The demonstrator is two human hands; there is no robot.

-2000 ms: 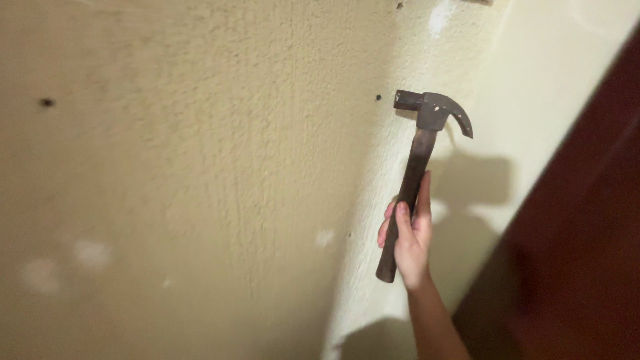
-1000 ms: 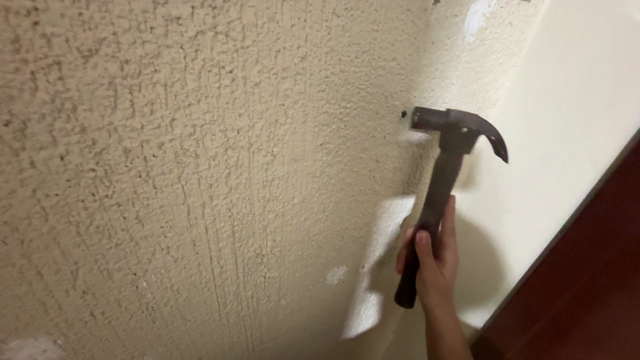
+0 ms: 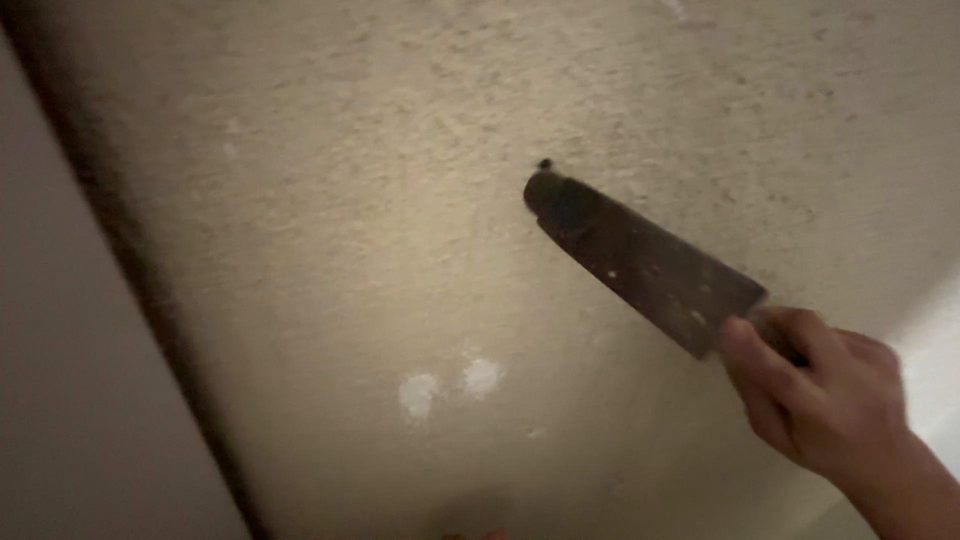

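My right hand (image 3: 825,390), at the lower right, is closed around the handle of a claw hammer, largely hidden by the fingers. The dark hammer head (image 3: 645,262) is seen foreshortened and blurred, its wide end near my thumb. Its narrow striking end lies just beside a small dark spot (image 3: 545,163) on the textured beige wall (image 3: 337,262); whether it touches the wall I cannot tell. Only a sliver of fingertips, apparently of my left hand (image 3: 480,535), shows at the bottom edge, and what it holds is hidden.
A dark edge strip (image 3: 120,240) runs down the left side of the wall, with a grey surface (image 3: 67,337) beyond it. Two whitish patches (image 3: 450,382) mark the lower wall. A bright pale surface (image 3: 934,360) shows at the right.
The view has shifted strongly to another part of the wall. The hammer, seen side-on before, is now seen foreshortened, still in my right hand. Fingertips have appeared at the bottom edge.
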